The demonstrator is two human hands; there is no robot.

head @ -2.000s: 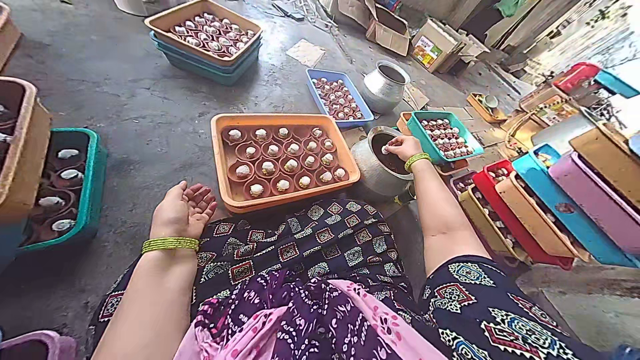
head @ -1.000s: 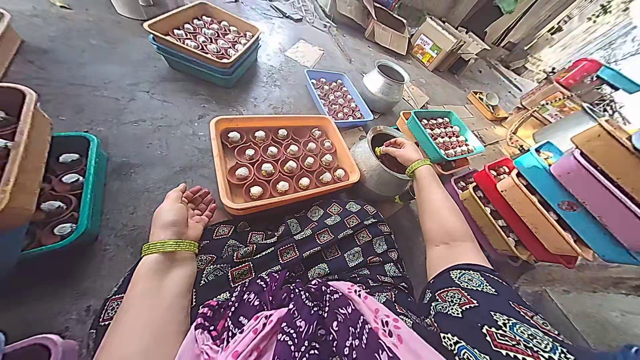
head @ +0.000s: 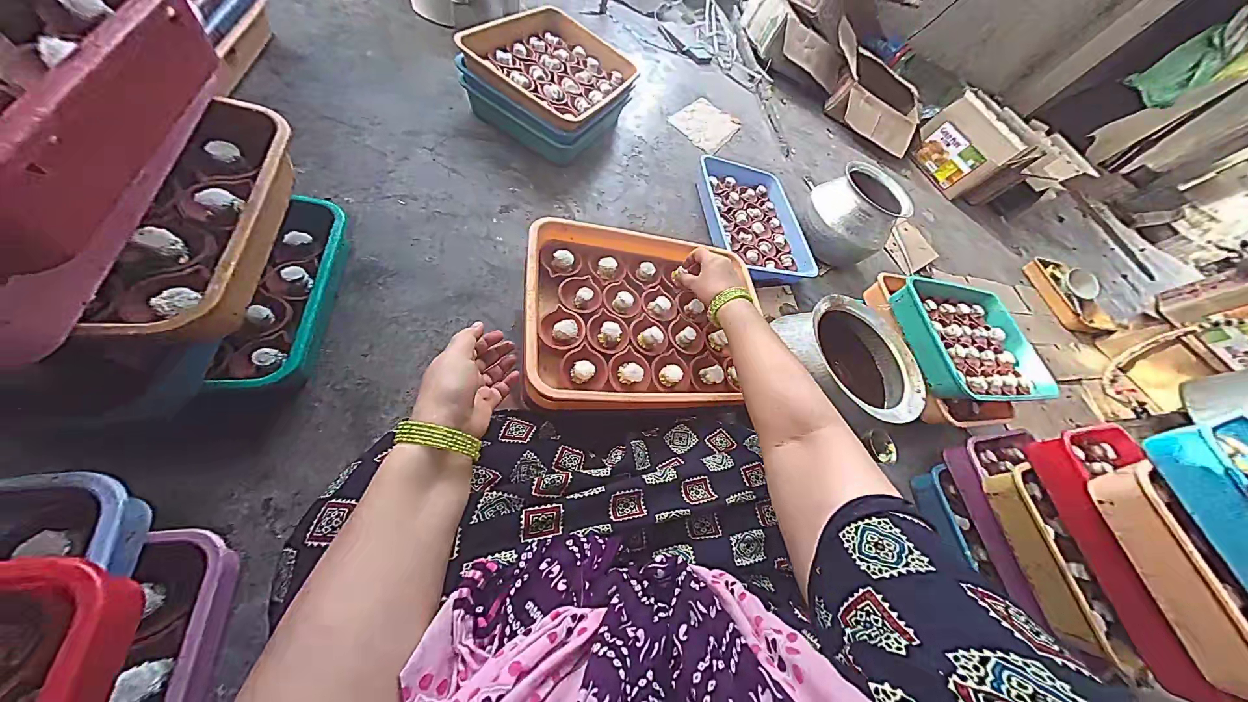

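Note:
An orange plastic tray (head: pixel 634 398) lies before my knees, filled with small round reddish-brown cups, each with a white lump (head: pixel 650 337) in it. My right hand (head: pixel 709 273) is over the tray's far right corner, fingertips pinched down at a cup; whether they hold anything is hidden. Palm up, my left hand (head: pixel 468 378) rests in the air left of the tray, fingers apart and nothing in it. Right of the tray stands a wide-mouthed metal pot (head: pixel 907 375) with dark contents.
Stacked trays (head: pixel 249 244) of filled cups crowd the left. Beyond are a tray stack (head: pixel 546 136), a blue tray (head: pixel 709 210), a second metal pot (head: pixel 838 229) and cardboard boxes (head: pixel 877 97). A teal tray (head: pixel 1033 375) and several tilted trays (head: pixel 1121 546) stand right.
My right hand has moved from the mouth of the near metal pot leftward to the orange tray's far right corner. My left hand stays beside the tray. The view has shifted.

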